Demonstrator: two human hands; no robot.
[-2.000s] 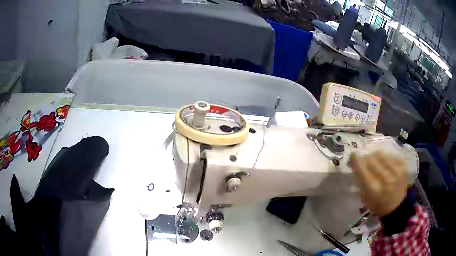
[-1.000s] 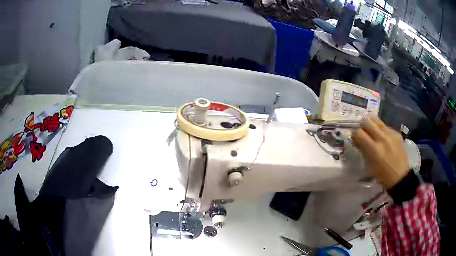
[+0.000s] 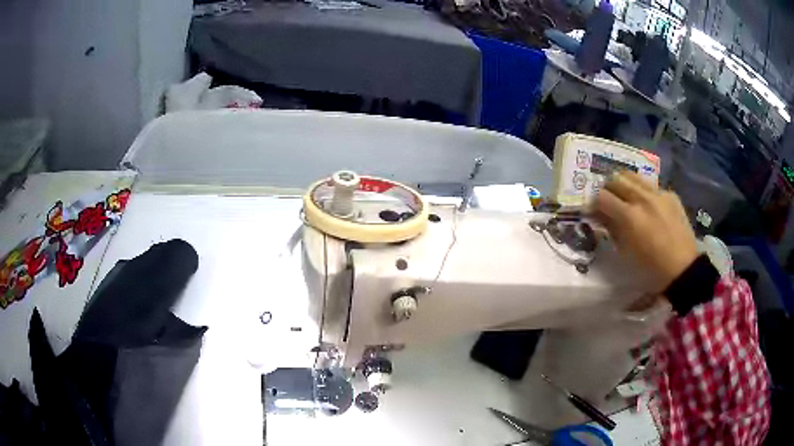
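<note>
My right hand (image 3: 642, 228) is at the right end of the off-white sewing machine (image 3: 487, 270), its blurred fingers in front of the lower part of the cream control panel (image 3: 578, 165). Whether the fingers hold anything cannot be seen. The presser foot area (image 3: 329, 357) stands over the shiny metal plate (image 3: 292, 389). Dark cloth (image 3: 131, 296) lies in a heap left of the needle, touched by no visible hand. My left hand is not in view.
A cream tape roll (image 3: 366, 230) sits on the machine head. Blue-handled scissors (image 3: 582, 435), a thin dark-handled tool (image 3: 592, 411) and a flat black rectangle (image 3: 508, 353) lie on the white table. Cloth-covered table (image 3: 335, 61) and thread cones (image 3: 595, 39) stand behind.
My right hand has moved up and slightly left, from the machine arm's right end to the front of the control panel. The dark cloth lies as before.
</note>
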